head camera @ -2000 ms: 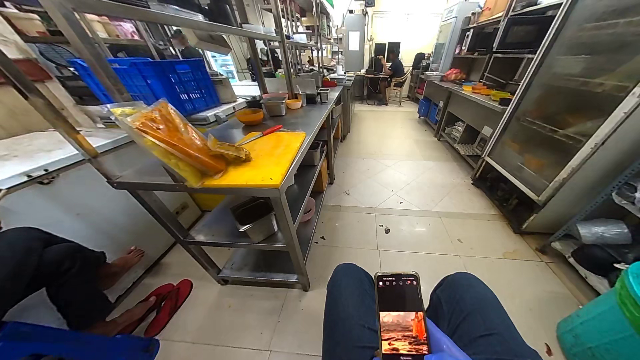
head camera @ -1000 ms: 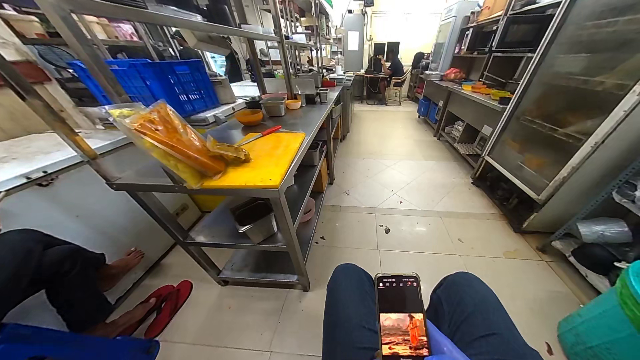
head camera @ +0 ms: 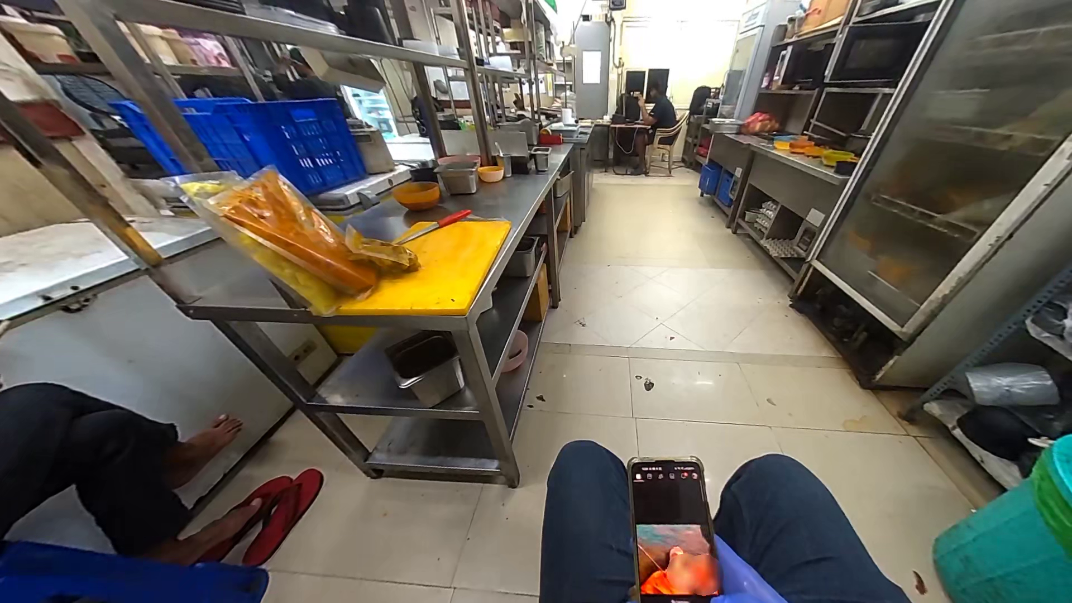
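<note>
A smartphone (head camera: pixel 674 532) with a lit screen stands upright between my dark-trousered knees at the bottom centre. A smooth blue-violet surface (head camera: pixel 744 579) shows behind its lower right edge. Whether that is a gloved hand of mine or something else is unclear, as no fingers can be made out. My left hand is not seen. On the steel table ahead and left, clear bags of orange and yellow food (head camera: pixel 289 239) lean over a yellow cutting board (head camera: pixel 456 268). Near the board's far edge lies a red-handled knife (head camera: pixel 435 226).
Another person's legs (head camera: pixel 100 469) and red slippers (head camera: pixel 285 515) are at lower left, by a blue plastic surface (head camera: pixel 126 574). A blue crate (head camera: pixel 306 146) is behind the table. At right are a glass-door fridge (head camera: pixel 930 176) and a teal bin (head camera: pixel 1005 536). Someone sits (head camera: pixel 662 117) far back.
The picture on the phone's screen has changed. The phone, my knees and the things on the table show no plain movement.
</note>
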